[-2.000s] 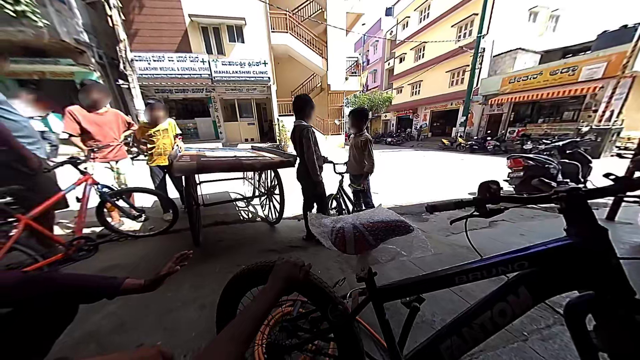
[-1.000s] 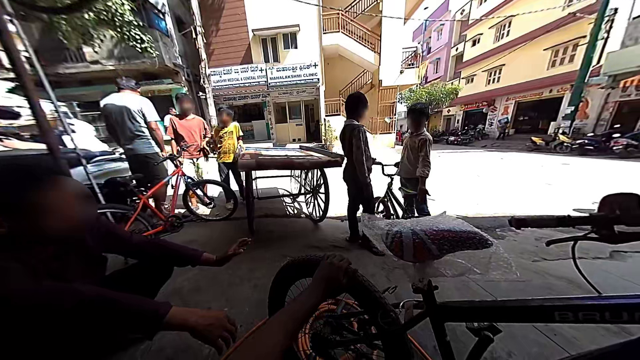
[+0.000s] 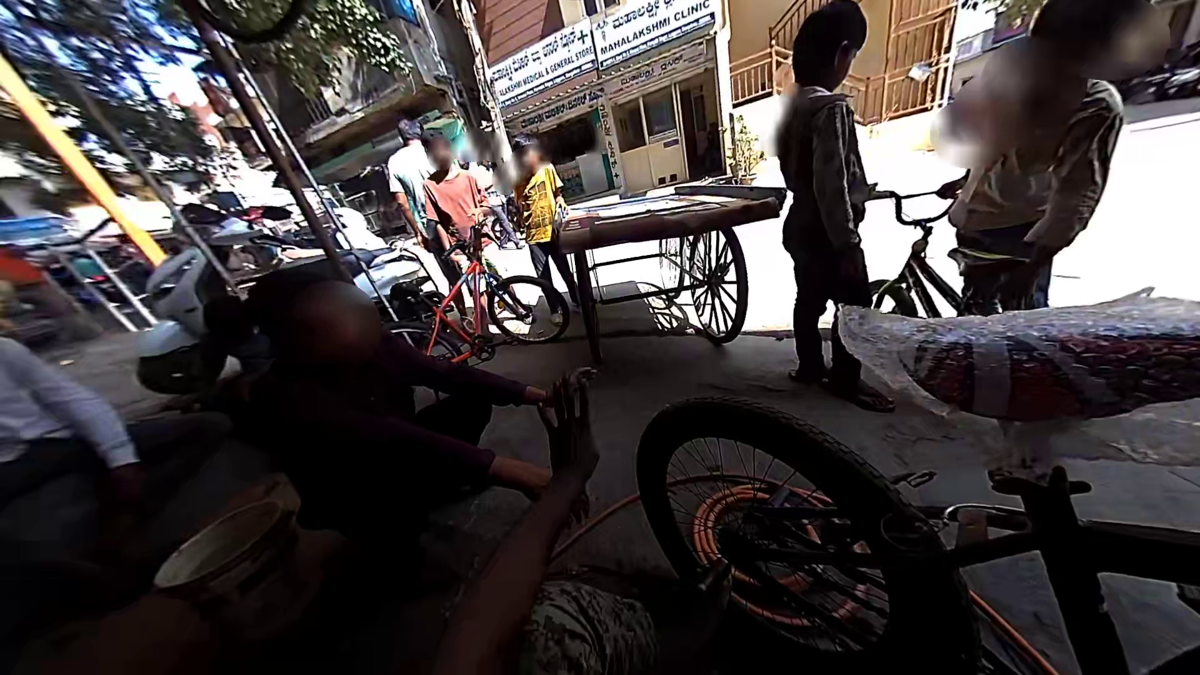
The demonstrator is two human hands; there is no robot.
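My left hand is raised with its fingers up and apart, holding nothing, left of a bicycle's rear wheel. It overlaps the view of a crouching co-worker's hands. Low beside the wheel, a dark shape appears to be my right hand; its fingers and any hold are too dark to tell. The black bicycle frame runs off the right edge. Its saddle is wrapped in clear plastic. An orange hose lies coiled behind the spokes.
The co-worker crouches at left, close to a bucket. A wooden handcart stands beyond the wheel. Two people with a small bicycle stand behind the saddle. A red bicycle and parked scooters are farther left.
A hand that lay on top of the tyre is off it, and my left hand is raised to the left of the wheel. The view has swung left and tilted.
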